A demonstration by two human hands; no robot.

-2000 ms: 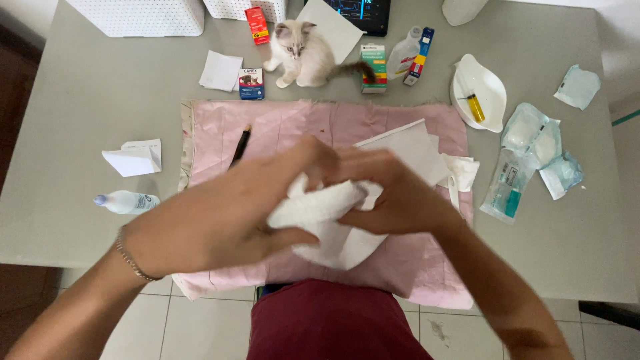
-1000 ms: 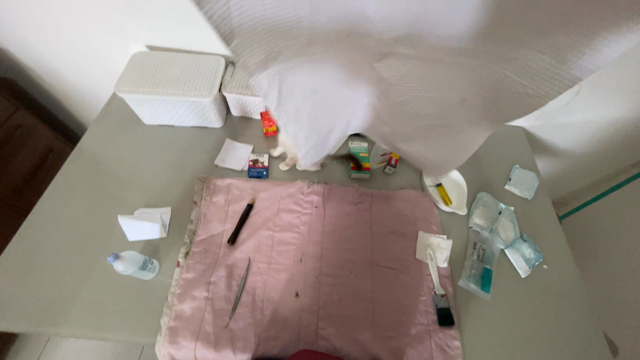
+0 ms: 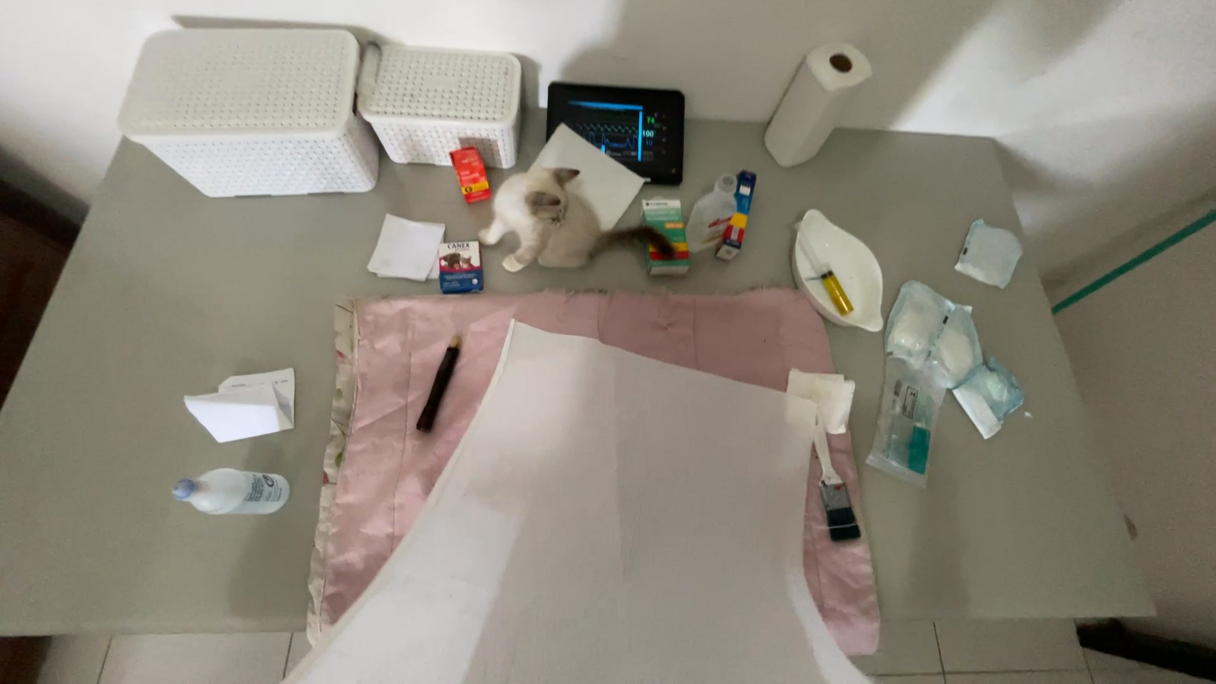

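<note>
Neither of my hands shows in the head view. A white cloth [image 3: 617,513] hangs close to the camera and spreads over the middle of a pink quilted mat [image 3: 380,380] on the grey table. What holds it is out of view. Left of the cloth lies a dark stick-like tool [image 3: 439,385] with a light tip. To its right, a brush with a white handle and black bristles [image 3: 840,513] rests beside folded white gauze [image 3: 825,397]. Behind the mat, a kitten [image 3: 560,223] sits on the table with its head turned down.
White lidded baskets [image 3: 247,114], a monitor [image 3: 655,119] and a paper roll [image 3: 807,109] line the back. A white bowl [image 3: 855,256] holds a yellow syringe [image 3: 836,290]. Sealed packs [image 3: 920,323] lie right, a plastic bottle [image 3: 242,491] left. Small boxes [image 3: 461,268] surround the kitten.
The white cloth was bunched in both hands, then raised across the top of the view; now it hangs low over the mat. The hands have left view. The kitten shows whole again.
</note>
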